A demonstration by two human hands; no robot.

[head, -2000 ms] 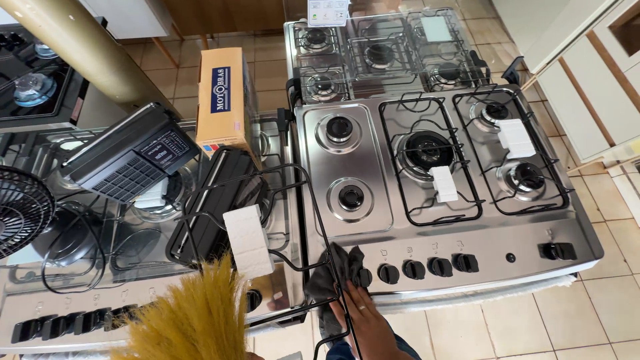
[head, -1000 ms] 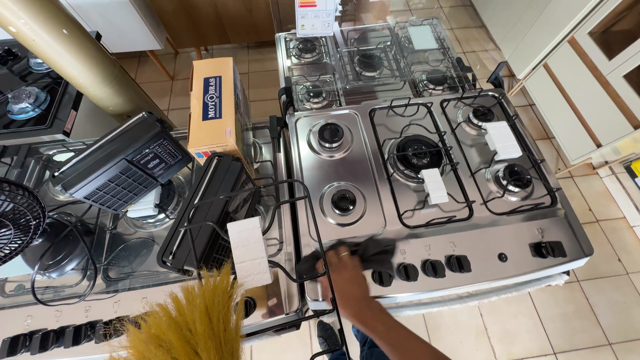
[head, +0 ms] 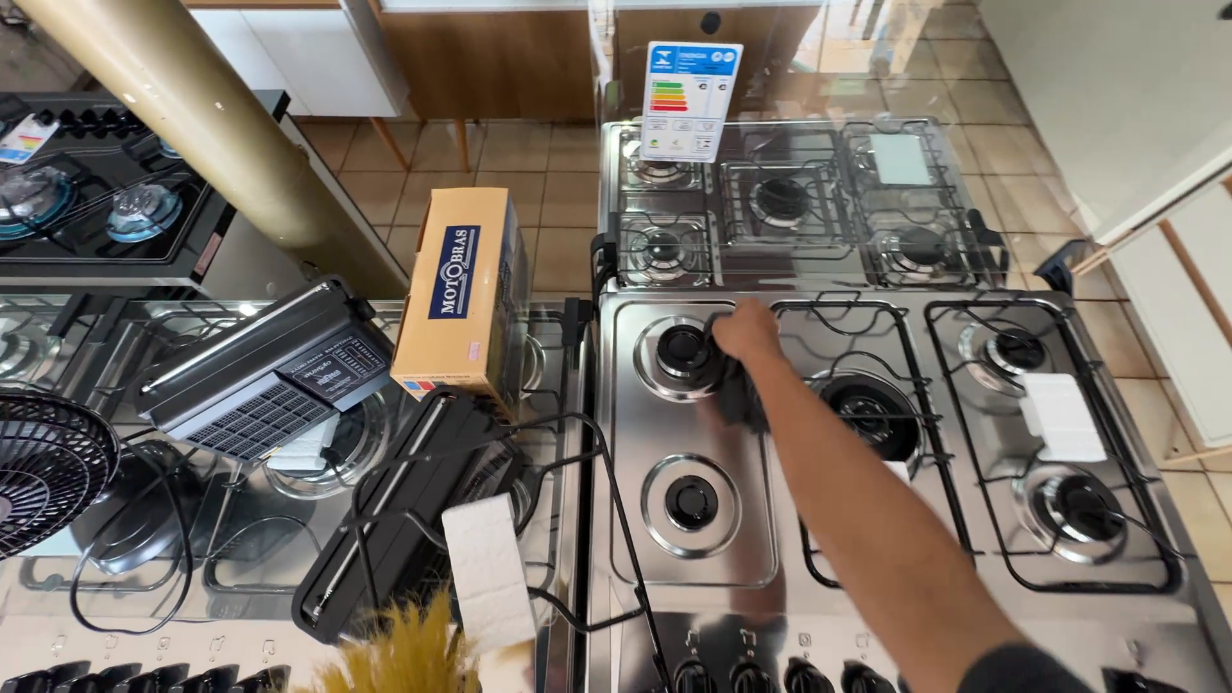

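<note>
My right hand (head: 749, 332) grips a dark cloth (head: 736, 390) and presses it on the stainless steel cooktop (head: 712, 423), just right of the upper-left burner (head: 683, 348). Below that lies the lower-left burner (head: 691, 502), with no grate over this pair. My forearm crosses the middle section, partly covering the central burner (head: 869, 416). Black wire grates stand over the middle and right sections. A loose black wire grate (head: 616, 481) leans at the cooktop's left edge, with a white foam piece (head: 489, 568) by it. My left hand is out of view.
Left are a Motobras box (head: 452, 289), two black electrical appliances (head: 279, 375) (head: 404, 510), a black fan (head: 48, 472) and yellow bristles or plumes (head: 414, 650). A glass lid (head: 789, 87) bearing an energy label (head: 689, 101) stands behind the cooktop. A thick metal pole (head: 212, 135) slants at upper left.
My right hand has moved with the cloth from the front-left edge by the knobs, up the cooktop to the upper-left burner. The view has shifted closer to the burners.
</note>
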